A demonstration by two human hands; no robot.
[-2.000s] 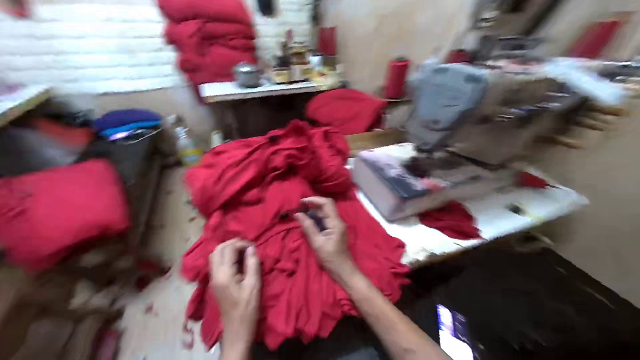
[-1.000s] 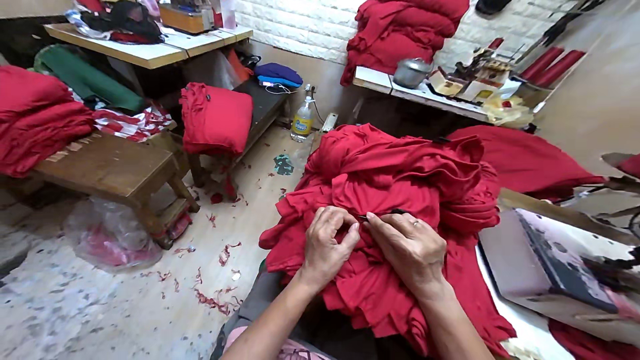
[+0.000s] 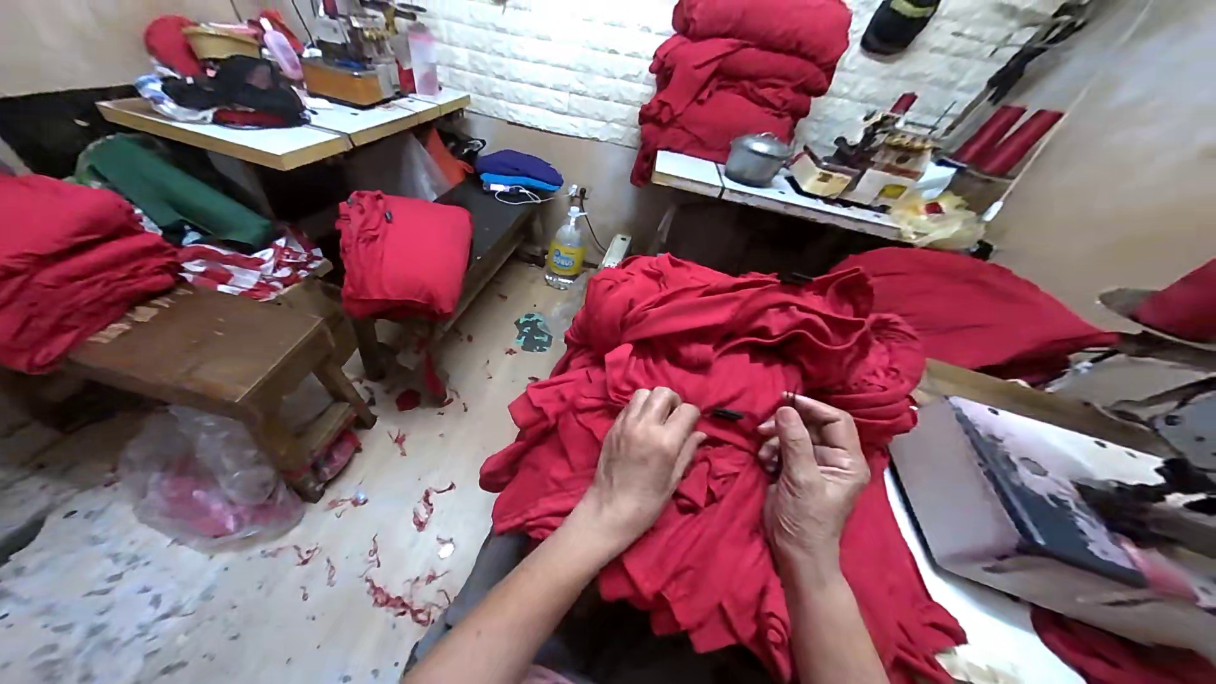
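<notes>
A large heap of red knit fabric (image 3: 693, 323) lies before me, partly over my lap and against the sewing table. My left hand (image 3: 651, 456) rests on its front folds, fingers curled down on the cloth; whether they grip it is hidden. A small black strip (image 3: 727, 414) lies on the fabric between my hands. My right hand (image 3: 812, 461) is just right of it, palm turned partly up, with thumb and forefinger pinched on a small, thin dark thing too small to name. The grey and white sewing machine (image 3: 1026, 494) stands right of the heap.
A wooden bench (image 3: 209, 351) with red cloth stands at left, a clear plastic bag (image 3: 204, 475) beneath it. Folded red fabric (image 3: 404, 252) lies on a dark bench. A plastic bottle (image 3: 565, 252) stands on the floor among thread scraps. The rear table (image 3: 689, 173) holds a metal pot (image 3: 757, 159).
My hands, close together one second ago, have moved apart. The black strip now shows between them. The view has swung toward the left since two seconds ago.
</notes>
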